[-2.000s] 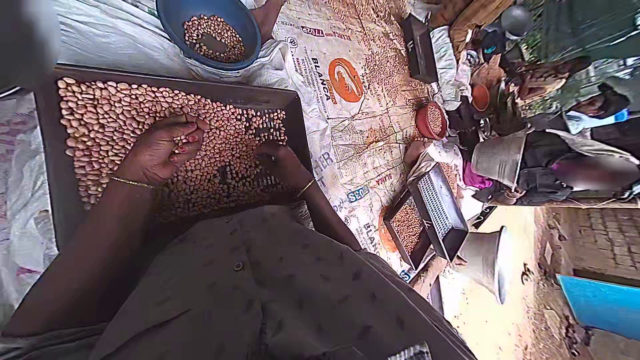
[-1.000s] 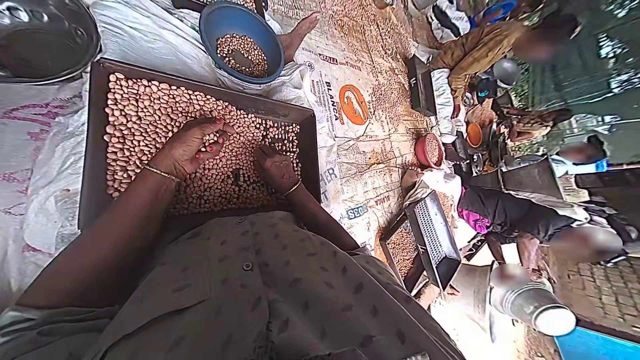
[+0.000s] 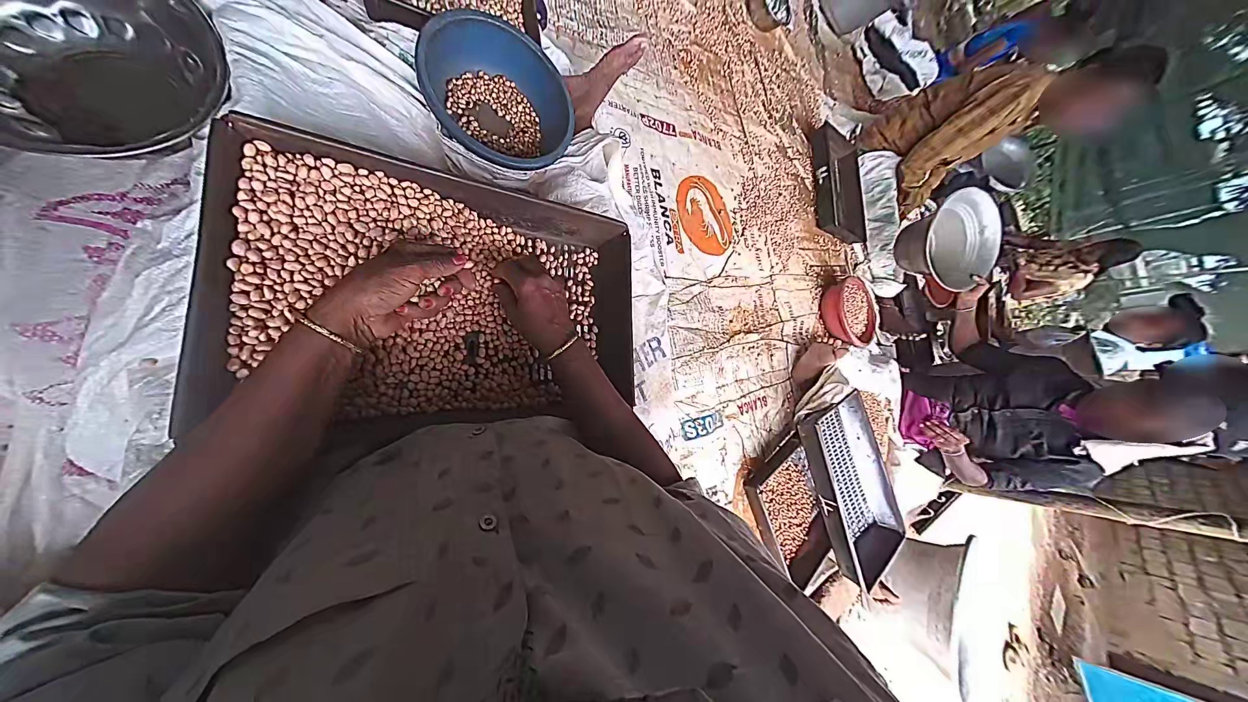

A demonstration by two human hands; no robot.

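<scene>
Peanut kernels (image 3: 302, 219) cover most of a dark rectangular metal tray (image 3: 609, 322) in front of my body; small perforations show in its base at the right end. My left hand (image 3: 414, 290) is cupped over the middle of the tray, its fingers curled around several kernels. Just to its right, my right hand (image 3: 534, 300) rests low among the kernels with its fingers bent down; whether it grips any is hidden. A small dark object (image 3: 472, 347) lies among the kernels below and between the hands.
A blue basin (image 3: 556, 97) with kernels stands beyond the tray, near a bare foot (image 3: 609, 78). A black basin (image 3: 210, 58) is at upper left. Printed sacks (image 3: 634, 175) cover the ground. At right are co-workers, a red bowl (image 3: 831, 310) and a perforated metal tray (image 3: 848, 468).
Both my hands stay over the tray, the left still cupped around kernels. The view has shifted, bringing the black basin in at upper left since the oldest frame.
</scene>
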